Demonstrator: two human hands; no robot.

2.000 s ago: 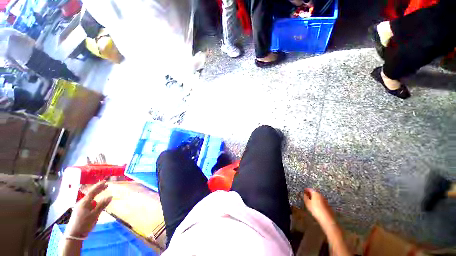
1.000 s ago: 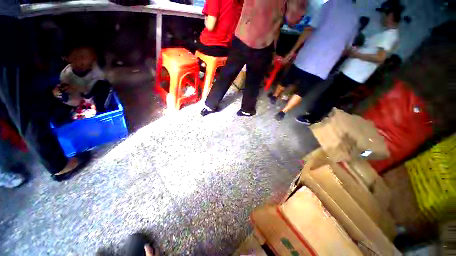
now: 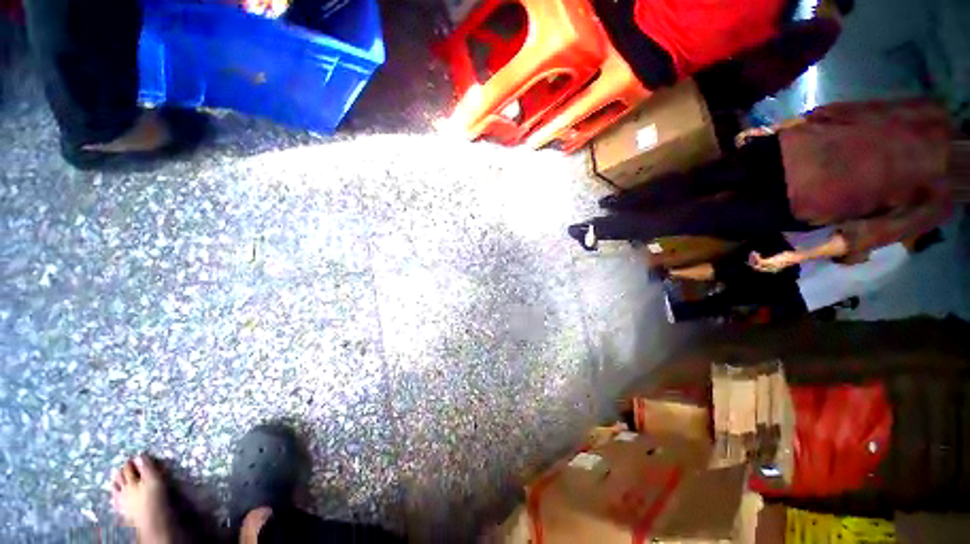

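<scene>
Neither of my hands shows in the head view. Nearest in front of me, at the lower left, are a bare foot (image 3: 144, 491) and a dark clog (image 3: 268, 468) with holes, worn on the other foot, on the speckled floor (image 3: 266, 308). Cardboard cartons (image 3: 606, 489) with red lines stand at the lower right. What my hands hold, if anything, is out of view.
A blue crate (image 3: 255, 69) stands at the upper left beside a person's leg and foot (image 3: 128, 136). Orange stools (image 3: 542, 74) and a brown carton (image 3: 659, 138) are at the top. People (image 3: 867, 165) stand at the right. A red sack (image 3: 840, 436) lies beyond the cartons.
My view has swung right and tilted since two seconds ago; my lap and both hands have left it. Since one second ago, the bare foot and clog show more fully.
</scene>
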